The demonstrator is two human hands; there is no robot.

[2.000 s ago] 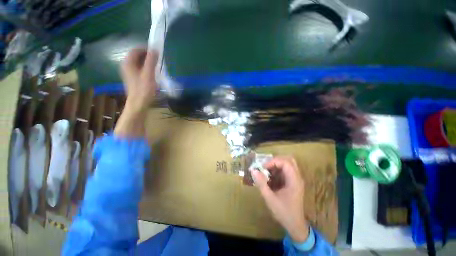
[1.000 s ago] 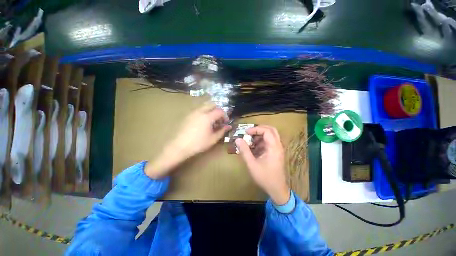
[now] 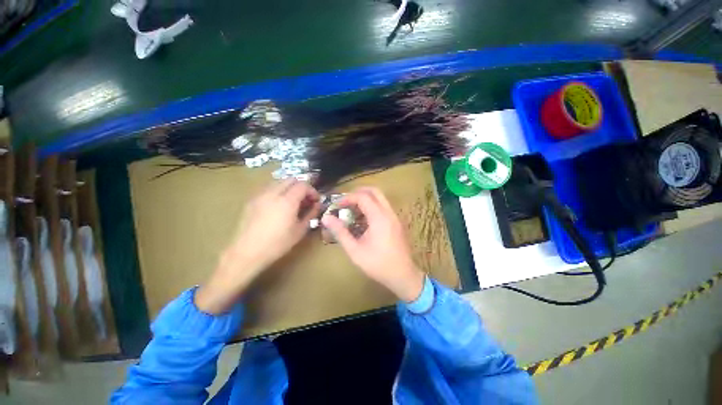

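The small work holder (image 3: pixel 332 231), red-brown with white parts, sits on the brown cardboard mat (image 3: pixel 206 261), mostly covered by my fingers. My left hand (image 3: pixel 273 217) is at its left side with fingertips pinched together; whether they hold a wire end is too small to tell. My right hand (image 3: pixel 376 237) has thumb and forefinger closed on a small white piece (image 3: pixel 345 215) at the holder. The bundle of dark lead wires (image 3: pixel 356 138) lies across the back of the mat, its white tagged ends (image 3: pixel 273 154) just behind my left hand.
Cardboard divider tray (image 3: pixel 51 261) with white housings at left. Green solder spools (image 3: pixel 488 165), a black stand (image 3: pixel 522 231), a blue bin (image 3: pixel 566 245) with red tape roll (image 3: pixel 571 111) and a fan (image 3: pixel 679 164) at right. White housings (image 3: pixel 150 35) on the green conveyor behind.
My left hand has come down from the white housing at the conveyor, which it has let go, to beside the holder. My right hand stays at the holder. The view has shifted right.
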